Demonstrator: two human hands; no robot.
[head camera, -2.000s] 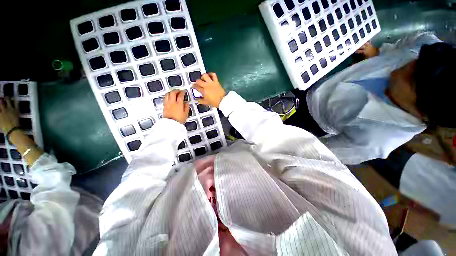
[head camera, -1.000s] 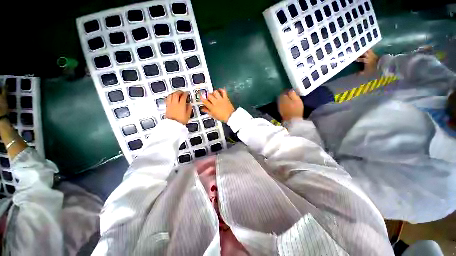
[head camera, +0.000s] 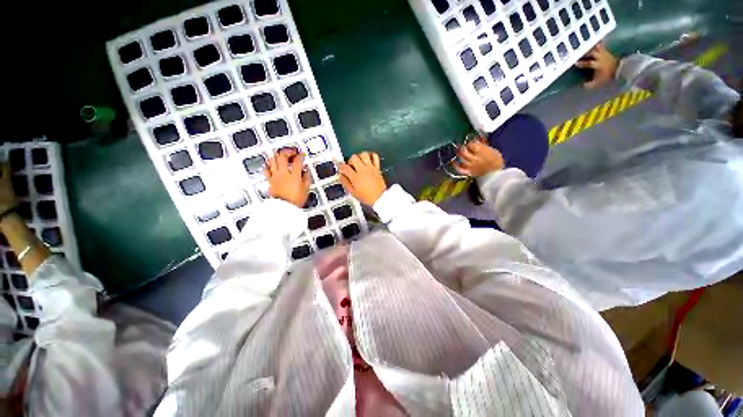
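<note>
A large white pocket tray (head camera: 204, 171) lies in front of me, tilted to the left, with dark rounded-square units (head camera: 217, 84) in most pockets. My left hand (head camera: 287, 177) rests over the tray's right half with its fingers bent down; its fingertips hide what is under them, and I cannot tell if it holds anything. My right hand (head camera: 363, 177) is at the tray's right edge with fingers apart, with no part visible in it. A bright pale-faced square (head camera: 315, 146) sits in a pocket between and just beyond my hands.
A second filled tray (head camera: 468, 85) is at the upper right, and another (head camera: 65, 220) at the left edge beside a worker's arm (head camera: 28, 244). A person in a white smock (head camera: 619, 212) is at the right, by a dark blue round object (head camera: 521, 145). A green round object (head camera: 88, 114) lies beyond my tray.
My right hand has moved slightly right, off the pocket, and the bright square shows there. My left hand has barely moved. The person at the right has a hand by the dark blue round object.
</note>
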